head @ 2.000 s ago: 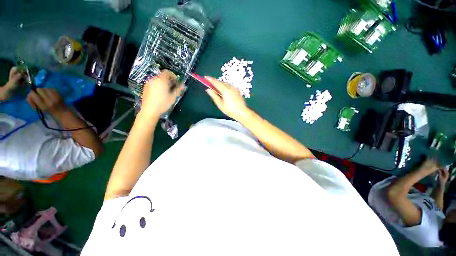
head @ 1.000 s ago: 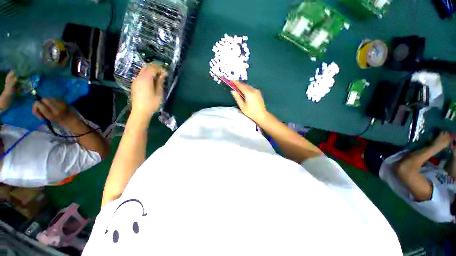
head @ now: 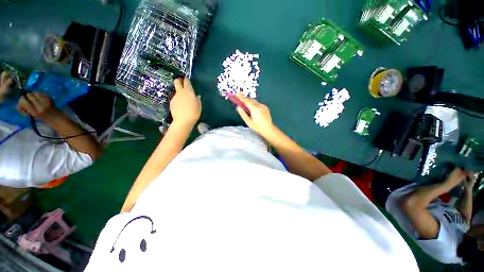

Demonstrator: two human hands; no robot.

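The wrapped board bundle (head: 154, 48) lies on the green bench at the upper left, in shiny clear film. My left hand (head: 184, 102) is at its lower right edge, with the fingertips against the film and a dark edge there; whether it grips anything cannot be told. My right hand (head: 255, 115) holds the red cutter (head: 239, 103) just below a heap of small white parts (head: 240, 73). The cutter is away from the bundle.
Green board stacks (head: 327, 49) stand at the upper right. A second white heap (head: 332, 107), a single small board (head: 366, 121), a yellow-ringed reel (head: 385, 83) and black bench units (head: 408, 133) lie to the right. Co-workers sit at both sides; black equipment (head: 87, 53) is left of the bundle.
The red cutter has moved from the bundle's edge to the near side of the white heap. My left hand has shifted to the bundle's lower right edge. The camera view has also shifted.
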